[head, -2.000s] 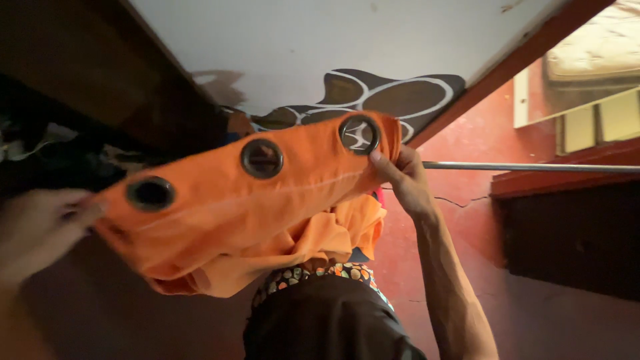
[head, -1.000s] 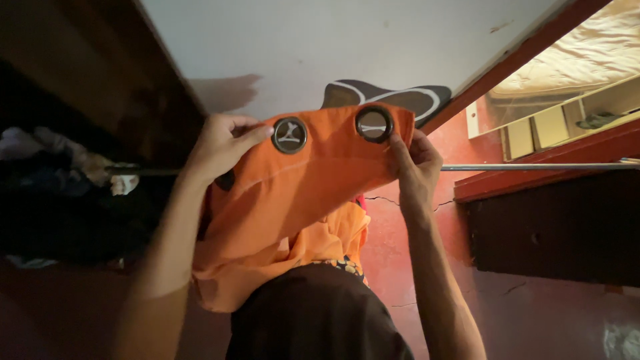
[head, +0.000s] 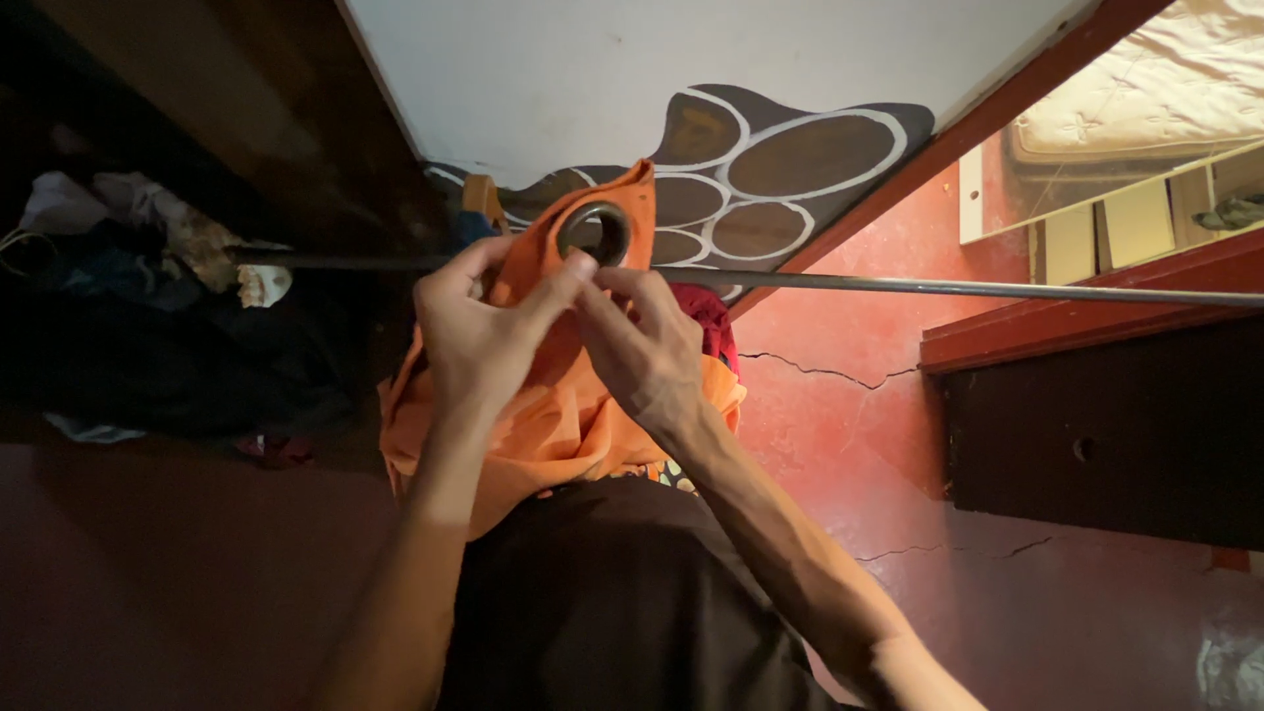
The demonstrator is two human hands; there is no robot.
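Note:
An orange grommet curtain (head: 563,425) lies bunched over my lap, its top edge raised between my hands. One dark metal grommet (head: 593,233) faces up near the folded corner. My left hand (head: 484,316) pinches the cloth at the grommet's lower left, thumb on the ring's edge. My right hand (head: 647,341) holds the cloth just below the ring, its fingertips meeting the left thumb. A thin metal rod (head: 889,284) runs crosswise at the height of my hands; behind the cloth its middle is hidden, so whether it passes through a grommet cannot be told.
A white panel (head: 553,79) with painted dark ovals stands ahead. Clothes (head: 148,227) are heaped in shadow at the left. Dark red cloth (head: 709,316) lies beside the curtain. At right are a dark wooden piece (head: 1106,434), a cracked red floor (head: 829,415) and a mattress (head: 1136,89).
My hands have come together at one grommet; earlier they held the curtain's top edge spread between them, with two or more grommets showing. The edge is now folded upward.

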